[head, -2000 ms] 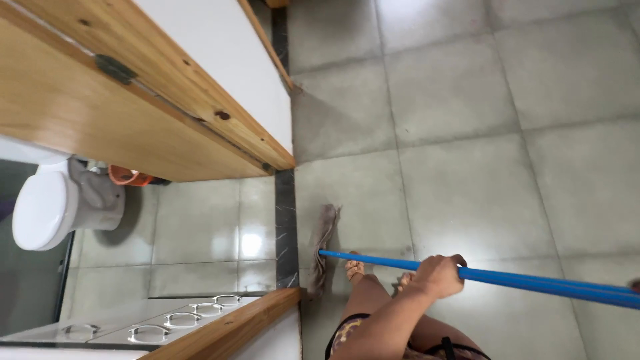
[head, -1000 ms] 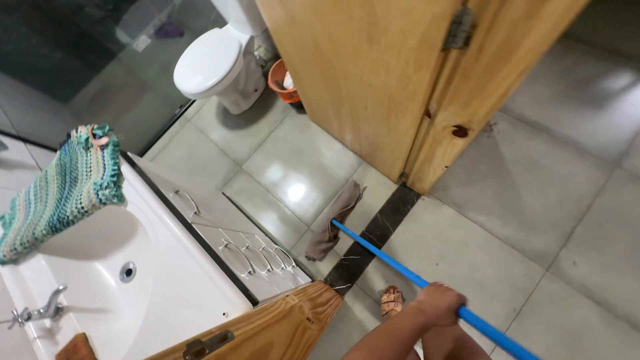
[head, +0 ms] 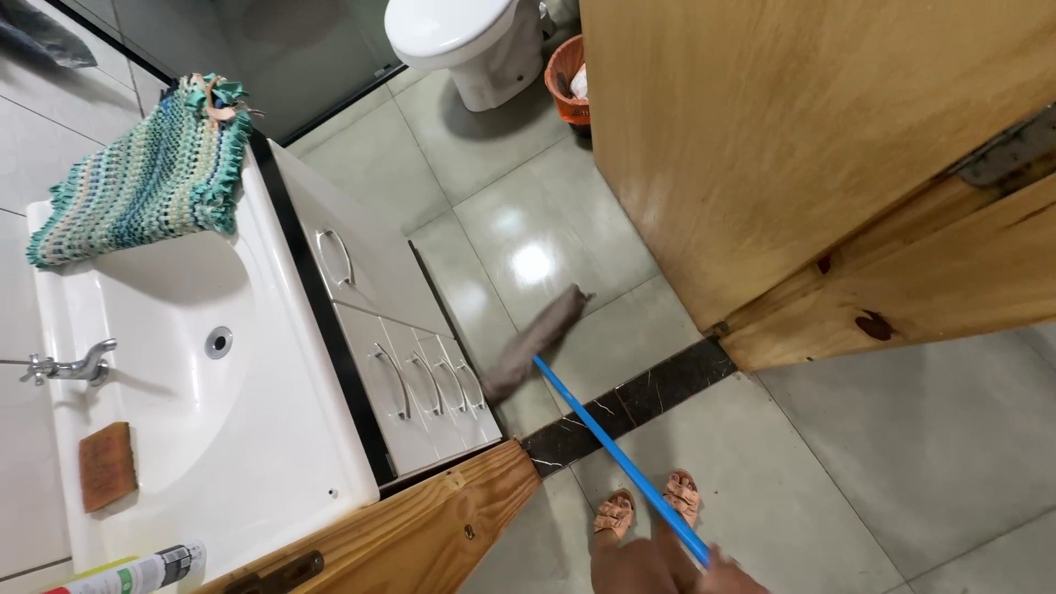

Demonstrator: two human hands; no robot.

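At the bottom edge my left hand (head: 730,573) is closed around a blue pole (head: 623,462), only partly in view. The pole slants up and left across the dark threshold. Its far end meets a greyish-brown cloth (head: 536,342), which lies in a long, blurred strip on the bathroom floor tiles beside the vanity drawers. Whatever head is under the cloth is hidden. My right hand is out of view. Below the threshold, my feet in strappy sandals (head: 615,516) stand on the tiles, left of the pole and close to it.
The white drawer vanity (head: 371,272) and wooden door frame (head: 470,511) border the left. A wooden door (head: 742,148) stands at right, near an orange bin (head: 565,78) and toilet (head: 487,58). The sink (head: 181,330) holds a woven mat (head: 157,181) and sponge (head: 107,466).
The cloth, beside the threshold outside the bathroom two seconds ago, now lies inside it. My right hand, at the frame edge then, is out of view. The view has swung toward the sink.
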